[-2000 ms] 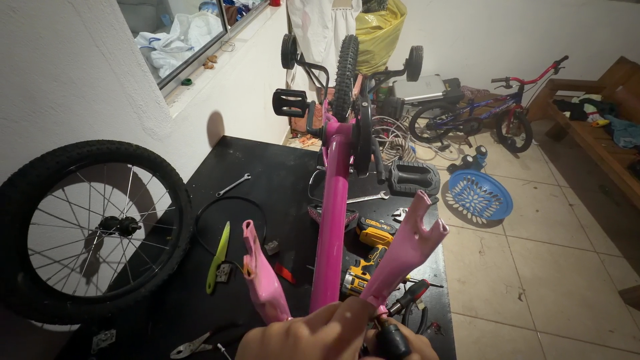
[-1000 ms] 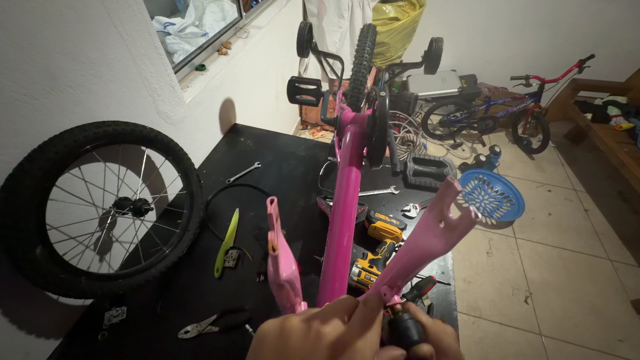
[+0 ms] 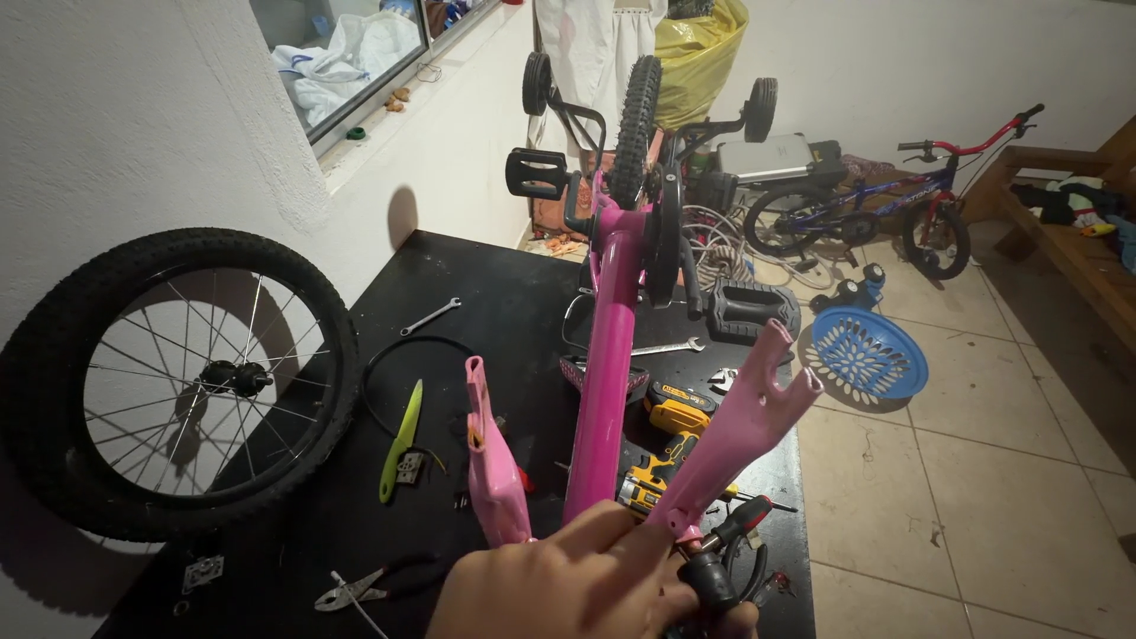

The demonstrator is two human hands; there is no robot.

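Note:
A pink bicycle frame (image 3: 603, 390) stands upside down on the black table (image 3: 524, 275), its rear wheel (image 3: 637, 124) raised. My left hand (image 3: 568, 577) is closed around the base of the pink fork, between its left blade (image 3: 493, 470) and right blade (image 3: 728, 426). Low at the right, my right hand (image 3: 732, 619) is mostly hidden; its fingers hold a black cylindrical part (image 3: 708, 577) against the base of the right blade. Just beyond it lies a screwdriver with a red and black handle (image 3: 744, 519). A yellow and black power drill (image 3: 657, 470) rests behind that blade.
A loose spoked wheel (image 3: 337, 355) leans against the wall at left. On the table lie pliers (image 3: 355, 590), a green knife (image 3: 402, 444), a wrench (image 3: 431, 316) and another wrench (image 3: 666, 347). A blue basket (image 3: 865, 355) and small bicycle (image 3: 856, 209) are on the tiled floor.
Both hands remain at the base of the fork, with the black part by my right hand. The view has shifted slightly.

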